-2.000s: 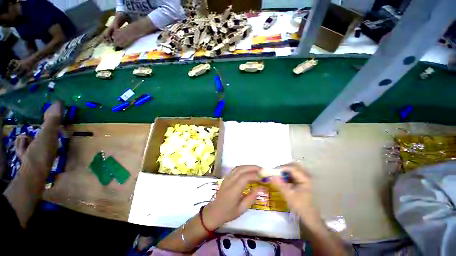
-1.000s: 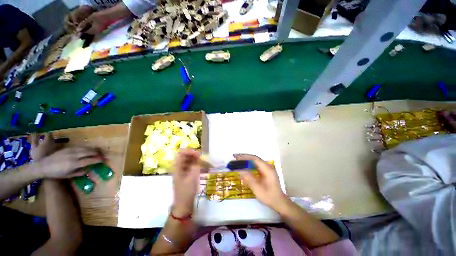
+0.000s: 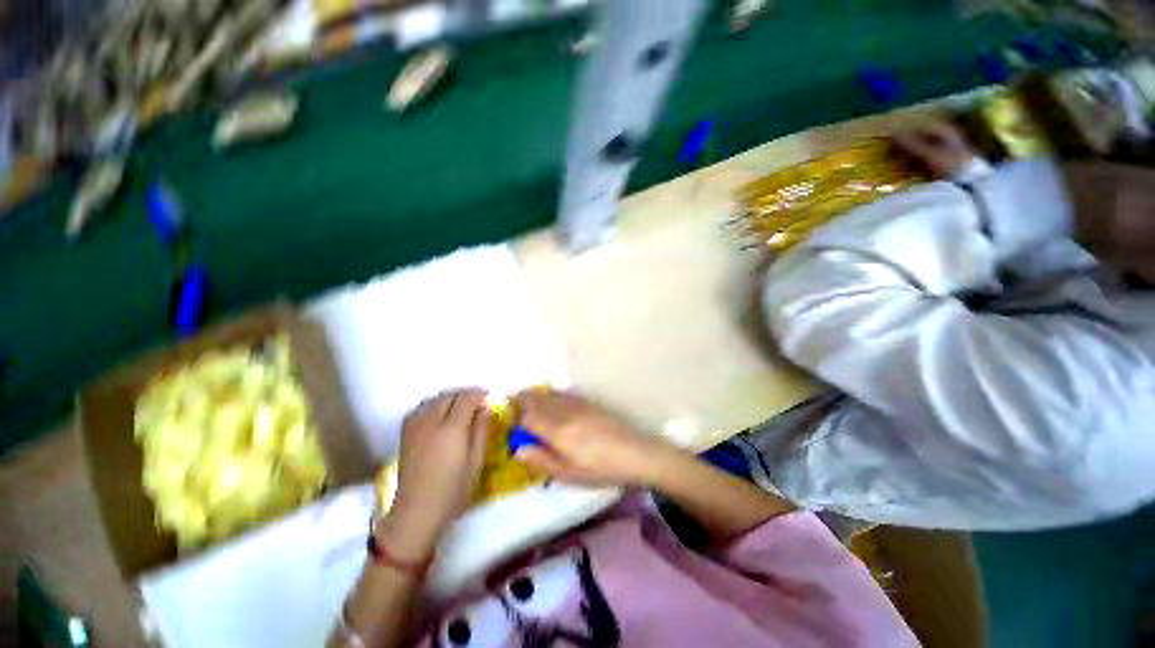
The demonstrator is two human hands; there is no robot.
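Note:
My left hand point(image 3: 440, 458) is over the left part of the gold sheet point(image 3: 504, 473), fingers bent; blur hides whether it holds anything. My right hand point(image 3: 573, 437) is close beside it, closed around a blue cylindrical cell point(image 3: 522, 439), of which a short blue part shows at the fingers. The gold sheet lies on the white work sheet point(image 3: 431, 332), partly covered by both hands. The cardboard box point(image 3: 114, 475) with pale yellow pieces point(image 3: 228, 443) stands to the left.
The green belt point(image 3: 380, 165) carries tan assemblies point(image 3: 257, 118) and blue cells point(image 3: 191, 298). A grey perforated upright point(image 3: 623, 114) stands beyond the bench. At right, a person in a pale sleeve point(image 3: 912, 317) has a hand at another gold sheet point(image 3: 823, 190).
The view has swung right and tilted. My left hand has moved from the box's edge to the gold sheet beside my right hand. The neighbour at left is out of view.

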